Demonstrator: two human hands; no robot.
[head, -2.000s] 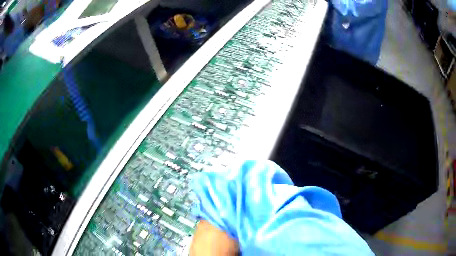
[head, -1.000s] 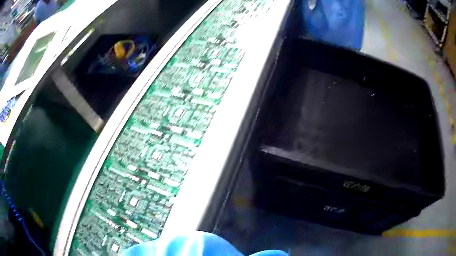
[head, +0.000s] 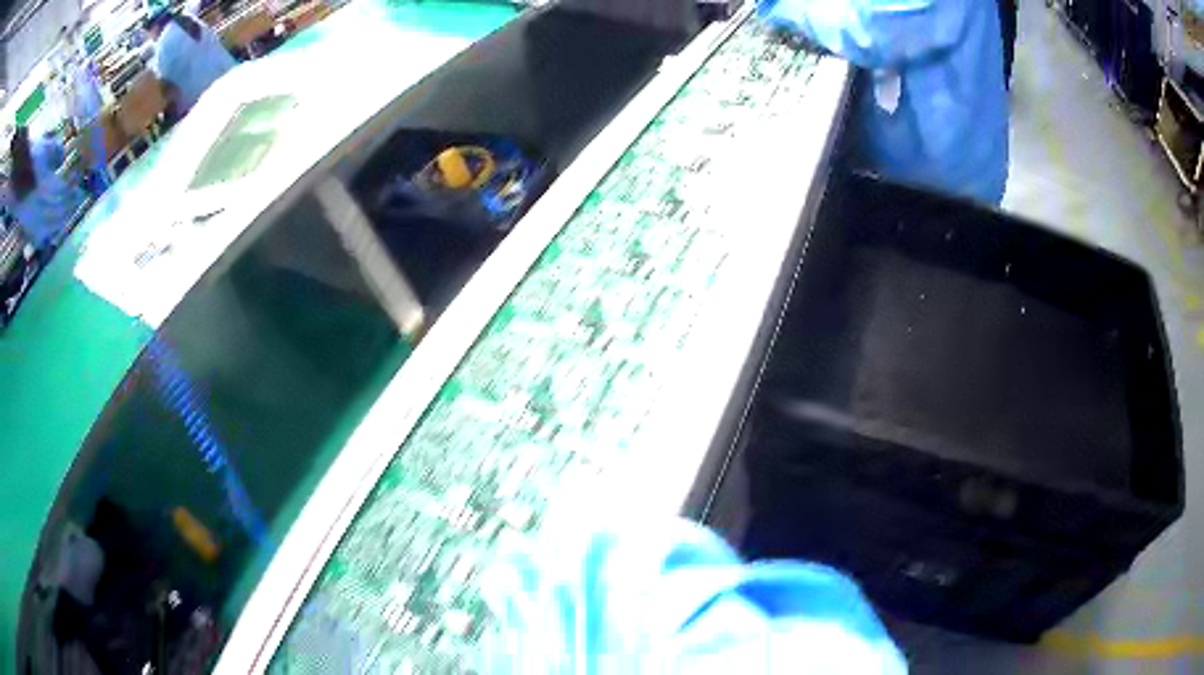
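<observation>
Green circuit boards (head: 528,376) packed with small parts lie in a long row, blurred, between a white rail (head: 383,435) on the left and a broad white edge (head: 720,317) on the right. A light blue sleeve of mine (head: 700,607) reaches in at the bottom centre, over the near boards. No hand shows at its end; both my hands are out of the picture or hidden.
A large black crate (head: 1003,369) stands right of the line. A person in a blue smock (head: 937,106) is beyond it. Left are a green shelf (head: 53,356) with white sheets (head: 159,251), a coiled blue cord (head: 198,422) and a yellow item (head: 456,168) below it.
The view has shifted left again, so more shelf and the coiled cord show. More of my sleeve shows at the bottom. The person's blue sleeve now reaches over the far boards.
</observation>
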